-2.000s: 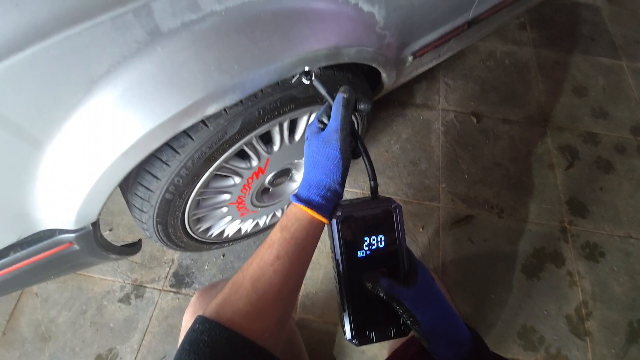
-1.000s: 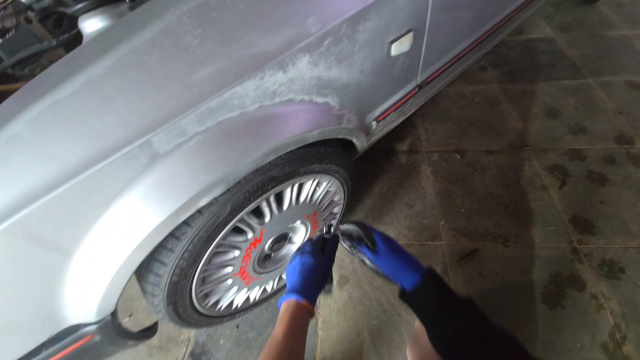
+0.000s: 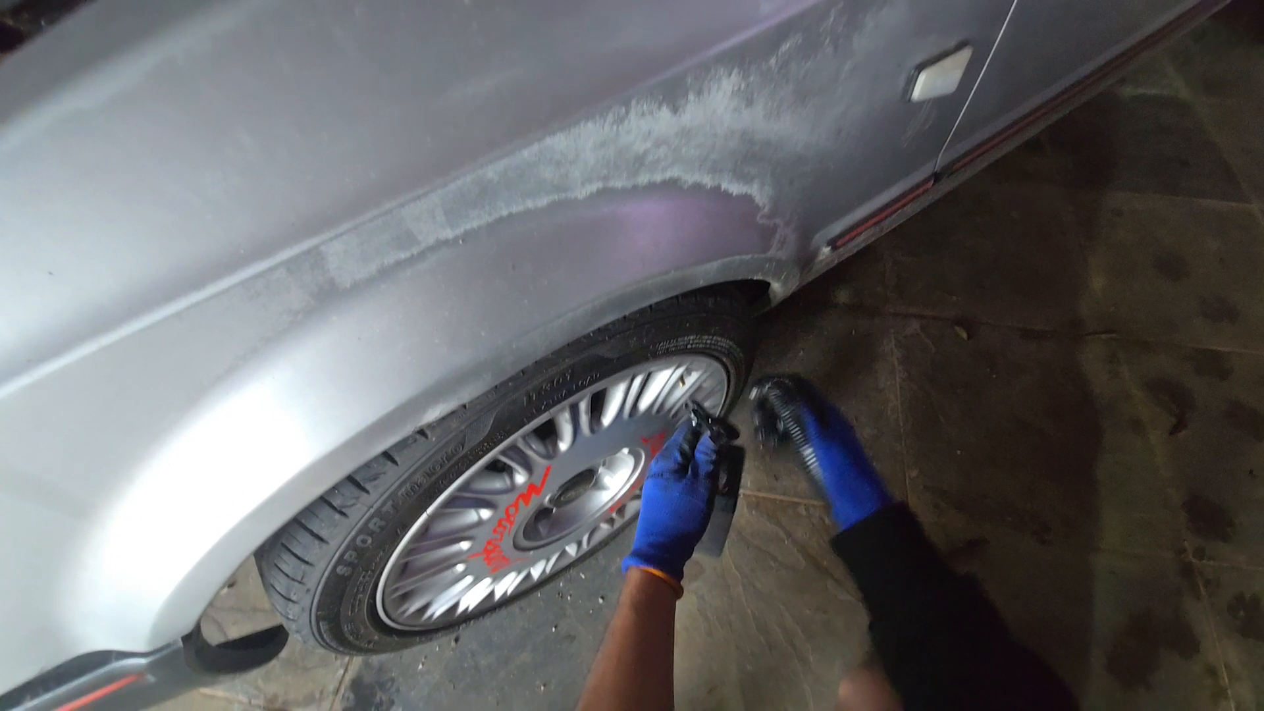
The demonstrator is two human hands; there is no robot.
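Observation:
My left hand (image 3: 679, 494), in a blue glove with dark fingers, is in front of the right part of the silver multi-spoke wheel (image 3: 578, 494), its fingers closed on a small dark fitting (image 3: 706, 423) near the rim edge. A dark flat-sided object (image 3: 726, 504) shows just behind this hand; whether the hand holds it, I cannot tell. To the right, beyond the tyre (image 3: 346, 563), my right hand (image 3: 815, 439), gloved alike below a black sleeve, is closed around a ribbed dark piece (image 3: 792, 425). Blur hides its exact kind. The two hands are apart.
Above the wheel curves the silver fender (image 3: 395, 326) of a car, with dull, worn paint. A small side lamp (image 3: 940, 74) sits near the door seam. The bumper end (image 3: 128, 676) is at the lower left. Stained floor tiles (image 3: 1037, 425) extend on the right.
Two seconds ago my right hand held a black inflator with a lit display, and my left hand held its hose above the tyre. My left hand is now lower, in front of the wheel.

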